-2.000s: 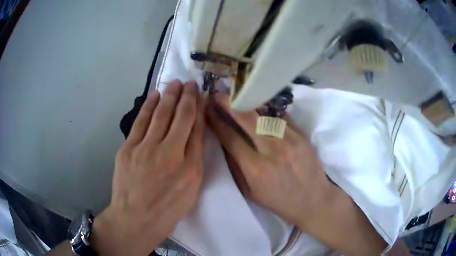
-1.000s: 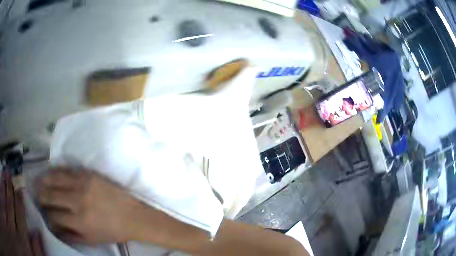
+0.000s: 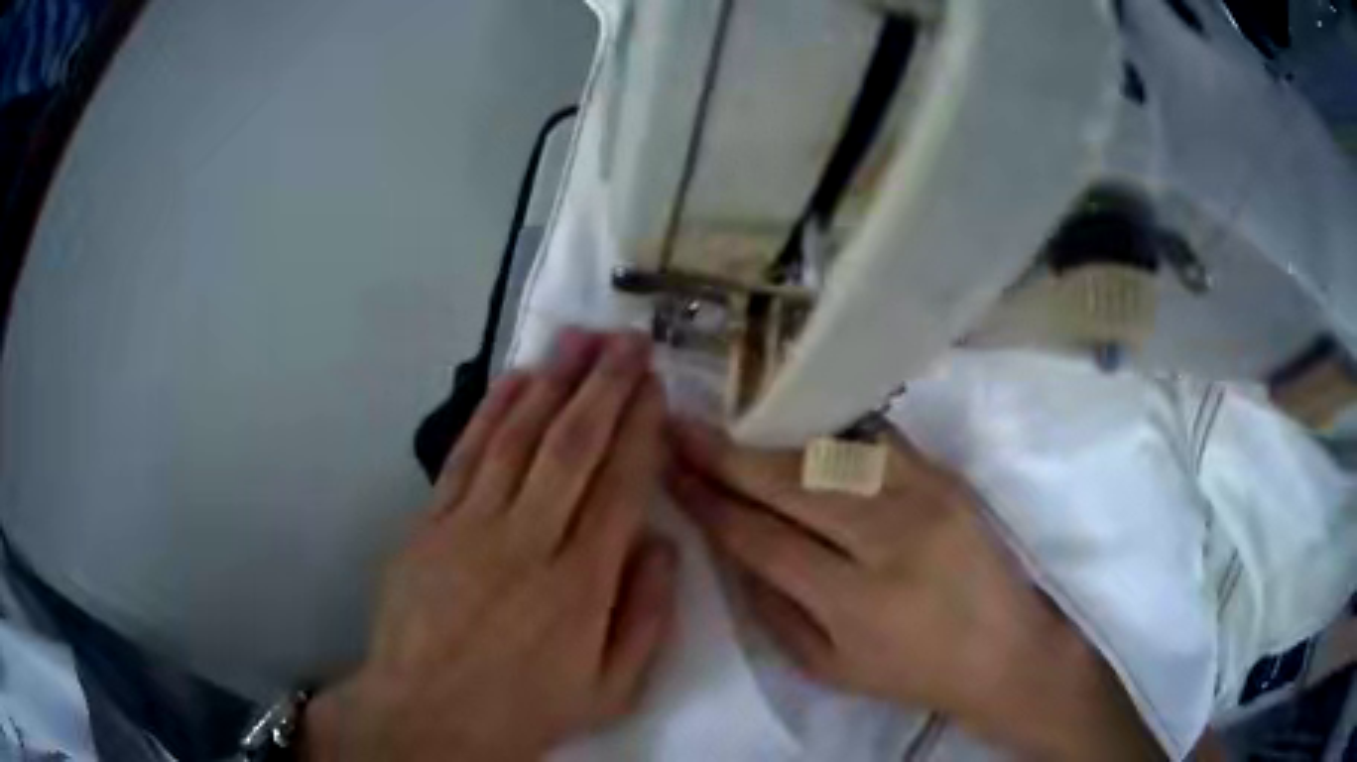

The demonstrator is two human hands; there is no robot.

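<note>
The white garment [image 3: 1064,484] lies under the machine head [image 3: 1027,194] and bunches to its right, with thin dark paired stitch lines. My left hand [image 3: 521,551] lies flat on the cloth, fingertips just left of and below the needle area [image 3: 692,320]. My right hand [image 3: 848,566] rests on the cloth just right of it, fingers bent, partly behind the thread tension knob [image 3: 844,466]. Its fingertips touch or nearly touch my left hand. I cannot tell whether it pinches the cloth. The picture is blurred, and the needle tip is not clear.
The pale table [image 3: 268,328] spreads to the left. A black bent wire part [image 3: 454,417] stands by the cloth's left edge. A larger ribbed knob [image 3: 1109,305] is on the machine head. A dark item [image 3: 1277,670] shows at the lower right.
The view swung right to the phone and machine side, then came back to the needle area. Compared with the oldest frame, my left thumb is more apart from the fingers.
</note>
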